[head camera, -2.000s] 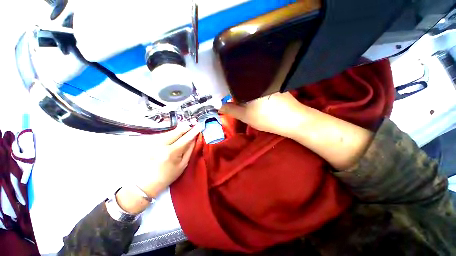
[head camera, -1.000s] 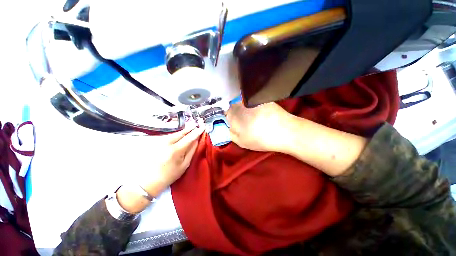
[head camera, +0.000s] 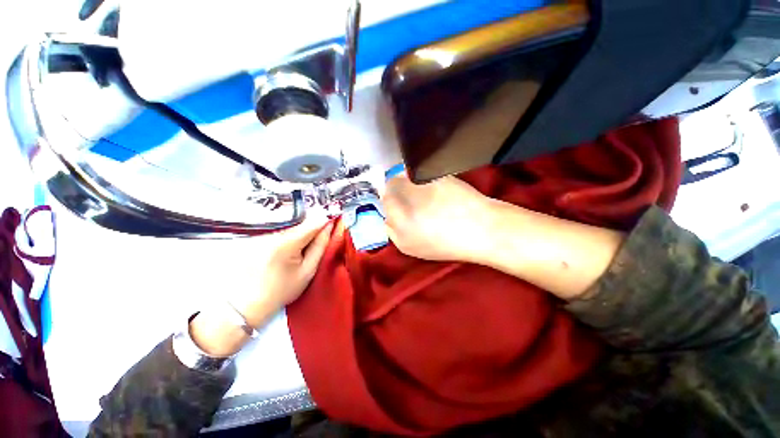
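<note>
A dark-red fabric piece (head camera: 462, 342) lies under the machine head and hangs over the table's front edge towards my lap. The presser foot area (head camera: 329, 198) has a grey-blue block (head camera: 368, 229) at its front. My left hand (head camera: 286, 269) pinches the red fabric's edge just left of the block, thumb and fingers together. My right hand (head camera: 428, 214) is curled on the fabric right beside the block, its fingertips partly hidden behind the block and the phone. The needle point cannot be made out.
The white machine head with a blue stripe (head camera: 205, 107) carries a round tension dial (head camera: 304, 158), a curved metal bar (head camera: 94, 205) and a phone (head camera: 462, 111) under a black strap (head camera: 633, 68). A dark-red bundle with white strips (head camera: 30, 342) lies far left. Black snips (head camera: 710, 167) lie at right.
My right hand has drawn in from flatter and more extended to curled beside the block. My left hand stays at the fabric edge, its thumb now more apparent. The whole view has shifted slightly.
</note>
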